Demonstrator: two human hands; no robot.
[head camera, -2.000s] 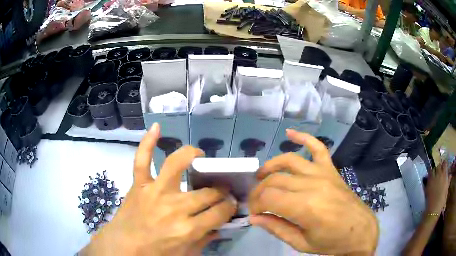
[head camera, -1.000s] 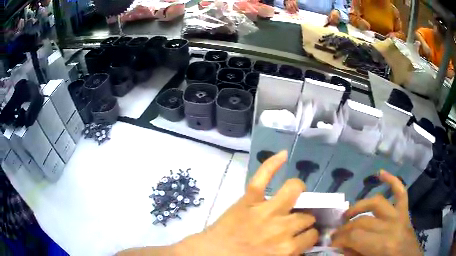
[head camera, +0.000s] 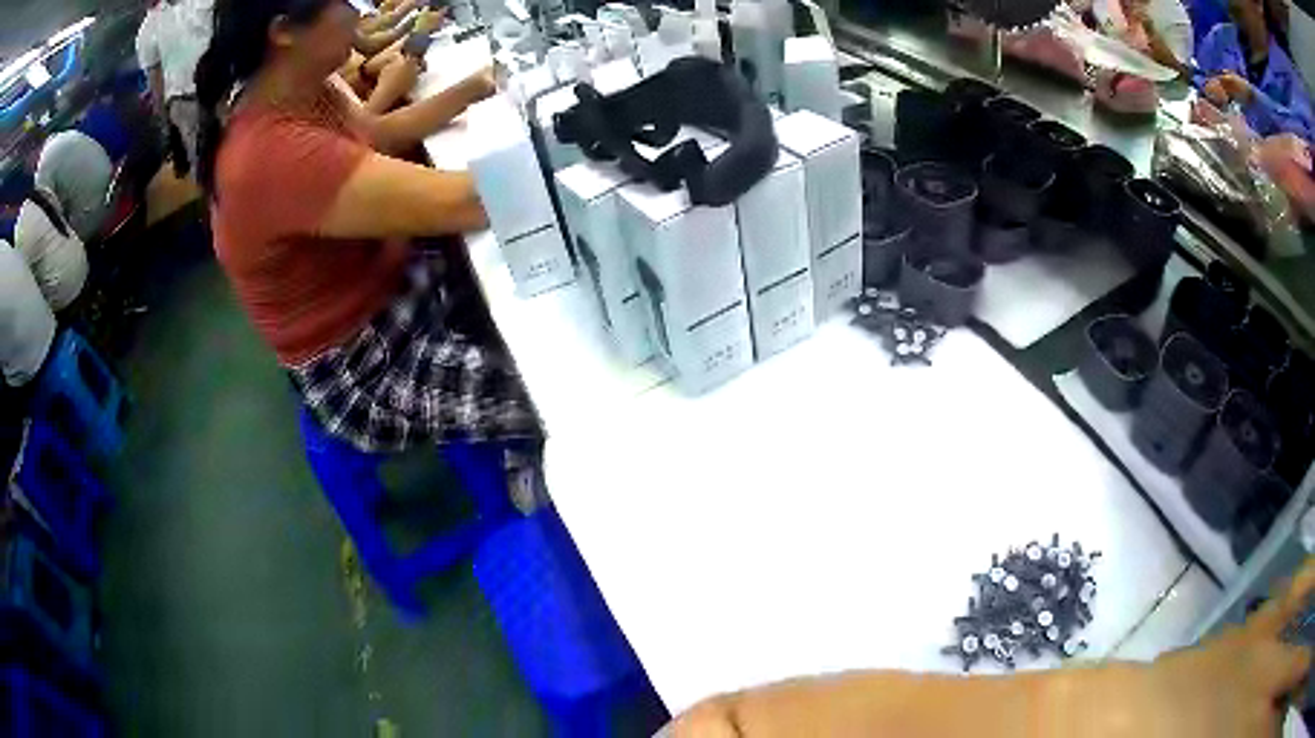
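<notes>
My left hand (head camera: 1258, 666) is cut off by the right edge, low in the picture; its forearm crosses the bottom right. What its fingers hold, if anything, is out of view. My right hand is not in view. A pale blue-grey carton edge (head camera: 1276, 555) shows at the right edge beside my left hand. A loose pile of small black fittings with white dots (head camera: 1027, 606) lies on the white table (head camera: 808, 505), just above my forearm.
Closed cartons (head camera: 695, 296) stand at the table's far left side with a black strap-like thing (head camera: 678, 123) on top. Black cups (head camera: 937, 216) stand in columns behind. A person in a red shirt (head camera: 296, 202) sits at left, reaching to a carton. Blue stools (head camera: 555, 620) stand below.
The view has swung left. The open cartons and my right hand have left the picture at the right, and my left hand has shifted to the right edge. The seated person has come into view.
</notes>
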